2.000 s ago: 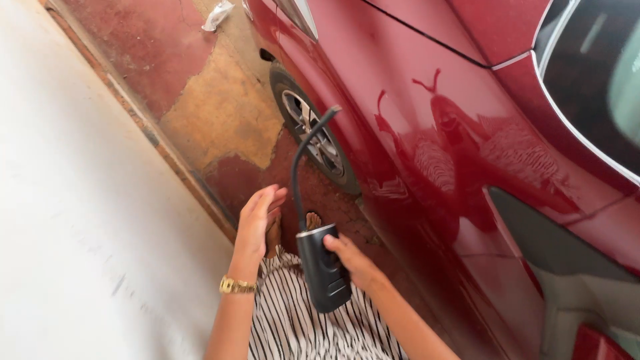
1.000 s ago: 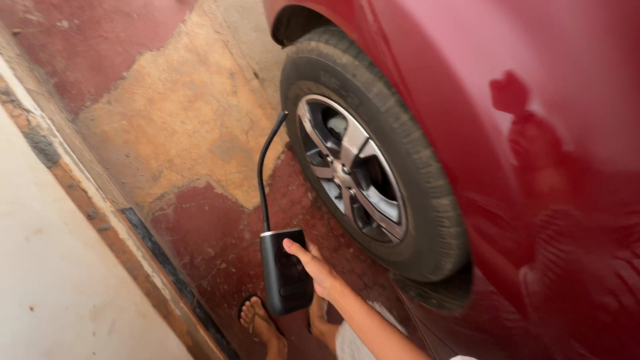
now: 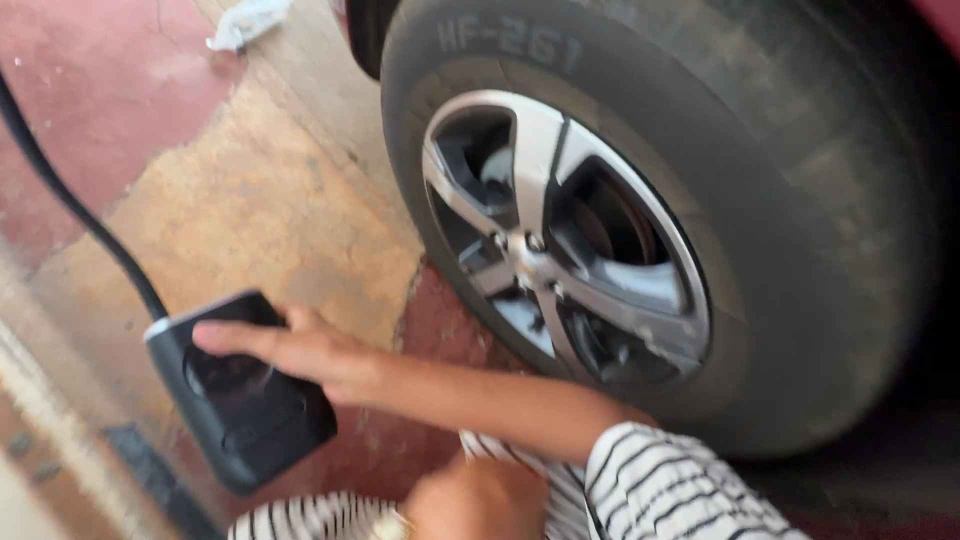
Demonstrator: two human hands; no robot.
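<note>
My right hand (image 3: 300, 349) grips a black portable tire inflator (image 3: 255, 427), its thumb lying across the front face and the other fingers mostly hidden behind. From the inflator's top end a black hose (image 3: 82, 214) curves up and out of view at the left edge; its tip is not visible. To the right of the hand stands a car tire (image 3: 787, 247) with a silver and black alloy wheel rim (image 3: 529, 247), apart from the inflator. My left hand (image 3: 476, 499) is a blur at the bottom edge, beside a wristwatch (image 3: 390, 526); its fingers cannot be made out.
The floor (image 3: 255, 202) is worn, in patches of ochre and dull red. Crumpled clear plastic (image 3: 247, 22) lies near the top. A raised edging (image 3: 75, 435) runs along the lower left. Part of the red car body (image 3: 939, 22) shows at the top right.
The view has moved down and much closer to the wheel. The inflator is now tilted, with its hose toward the upper left; one second ago it was upright. My left hand has come back into view.
</note>
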